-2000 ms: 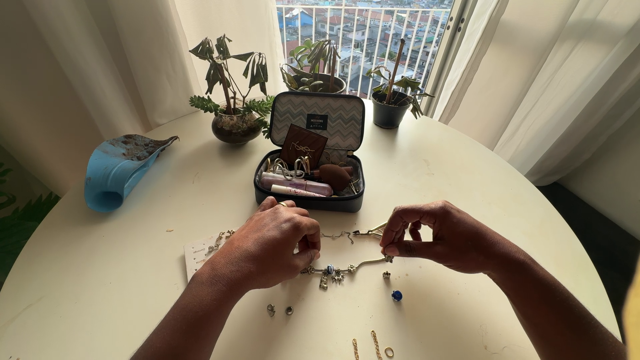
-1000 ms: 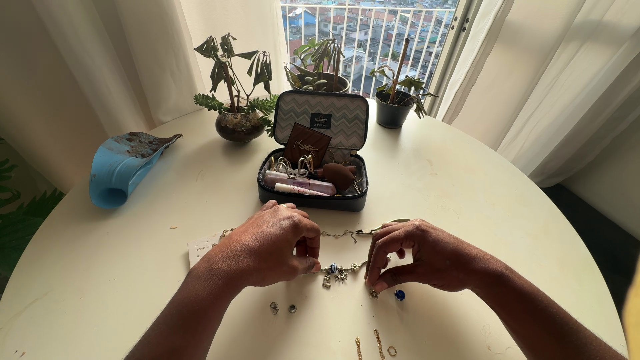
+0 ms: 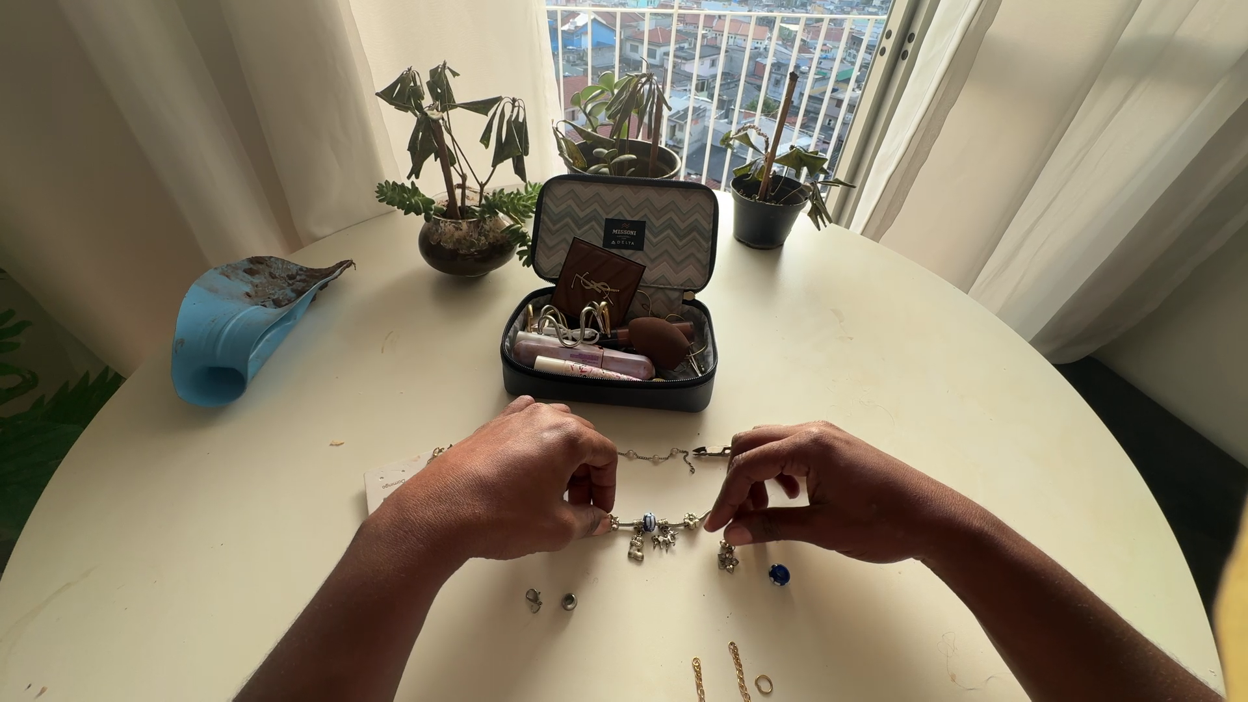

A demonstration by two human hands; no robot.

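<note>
A silver charm bracelet (image 3: 666, 526) with a striped blue bead (image 3: 649, 523) and dangling charms spans the gap between my hands. The fingertips of my left hand (image 3: 531, 478) pinch its left part. At its right end is my right hand (image 3: 795, 487), thumb and index close together on the bracelet; the exact hold is partly hidden. A loose silver charm (image 3: 727, 557) lies just under my right fingertips, beside a blue bead (image 3: 778, 574). Two small silver beads (image 3: 569, 602) lie nearer me on the left. Behind my right fingers the tip of a plier-like tool (image 3: 712, 451) shows.
Beyond my hands stands an open zip case (image 3: 610, 395) of cosmetics. A thin chain (image 3: 655, 456) and a card (image 3: 382, 482) lie behind the bracelet. Gold chain pieces (image 3: 737, 671) and a ring (image 3: 763, 684) are near me. Potted plants (image 3: 468, 244) and a blue cut plastic container (image 3: 219, 331) stand farther back.
My right hand has moved left and nearer me from the bracelet's raised right end, down to the loose charm by the blue bead. My left hand has stayed at the bracelet.
</note>
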